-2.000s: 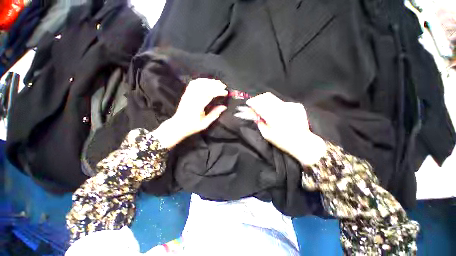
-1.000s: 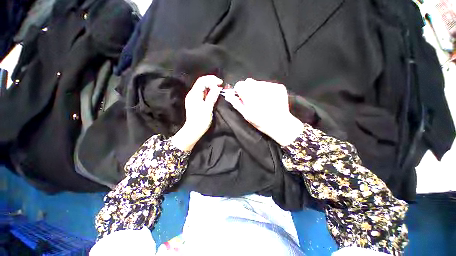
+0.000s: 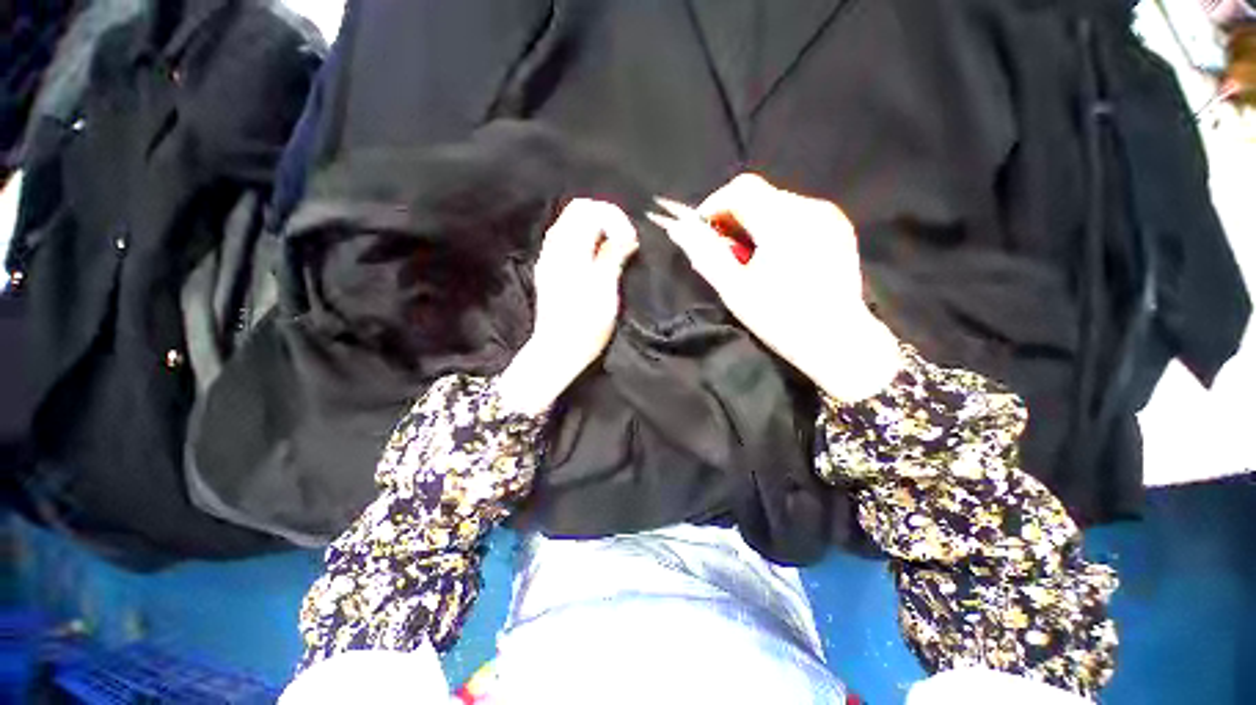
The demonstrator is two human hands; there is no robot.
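A large black jacket (image 3: 909, 138) lies spread in front of me, its lapel lines at the top centre. Its lower part is bunched up and folded, with thinner lining (image 3: 661, 400) showing nearest me. My left hand (image 3: 579, 282) is closed at the centre, fingers pinching the dark fabric. My right hand (image 3: 785, 269) is just to its right, holding small snips (image 3: 675, 218) with pale metallic tips that point towards my left fingers. A bit of red shows inside my right hand. The tips and my left fingers are slightly apart.
Other dark jackets with gold-coloured buttons (image 3: 103, 317) are piled at the left, with a grey cloth edge (image 3: 207, 303) among them. The white table (image 3: 1205, 427) shows at the right. Blue floor (image 3: 524, 592) lies below, with a blue crate (image 3: 152, 675) at the lower left.
A second ago my hands met at the fabric. Now my right hand has moved right, away from the left, and the snips' tips show. The red strip seen earlier between my hands is no longer visible.
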